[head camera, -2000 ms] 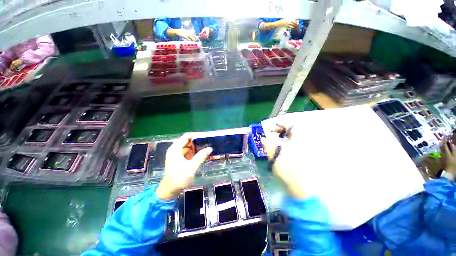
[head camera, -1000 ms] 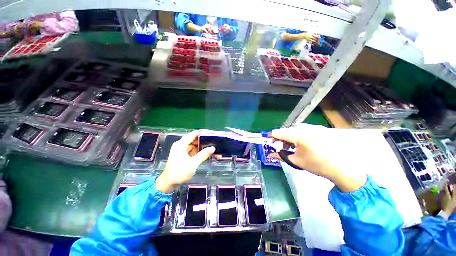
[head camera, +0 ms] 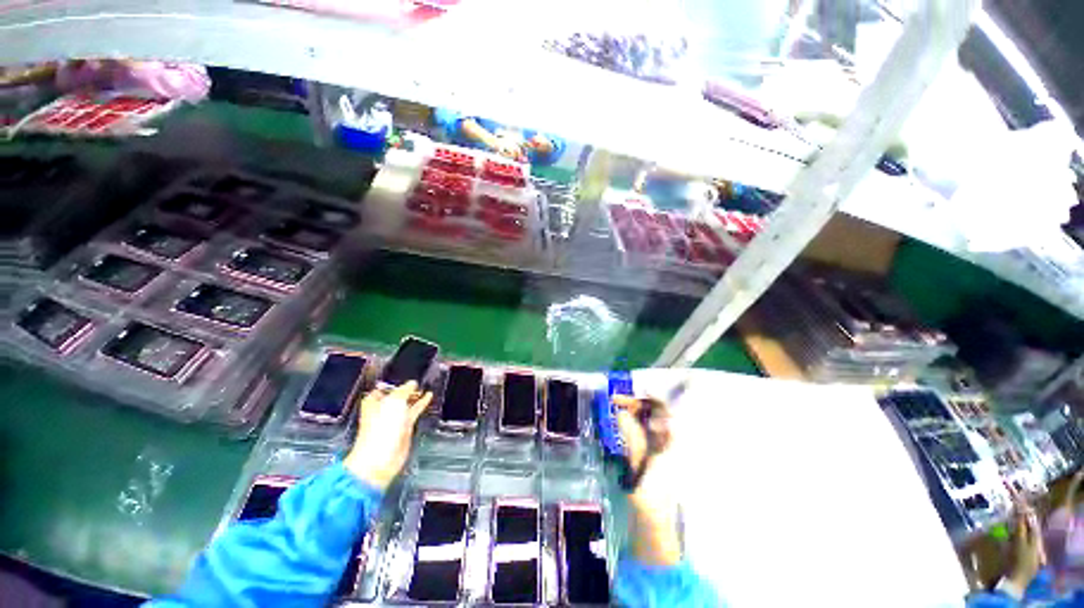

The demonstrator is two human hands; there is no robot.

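My left hand (head camera: 386, 430) grips the near end of a framed handset (head camera: 413, 360) with a black face and pink rim. The handset is tilted at the second back pocket of the clear plastic tray (head camera: 458, 463); whether it rests in the pocket is unclear. Other framed handsets (head camera: 518, 401) lie in both tray rows. My right hand (head camera: 646, 457) is blurred, beside the blue parts bin (head camera: 615, 418) and over the white foam sheet's (head camera: 808, 487) left edge. It holds the scissors, whose dark handles (head camera: 653, 418) show at the fingers; the blades are hard to make out.
Stacked filled trays (head camera: 166, 285) stand at left. Plastic scrap (head camera: 145, 485) lies on the green mat. A white slanted post (head camera: 820, 190) rises behind the foam. Red parts (head camera: 470, 196) sit in trays across the bench. Another person's hand (head camera: 1020, 552) is at far right.
My left hand has moved the handset from a raised, sideways hold to the second back pocket. My right hand has drawn the scissors away from it to beside the blue bin. The view has shifted.
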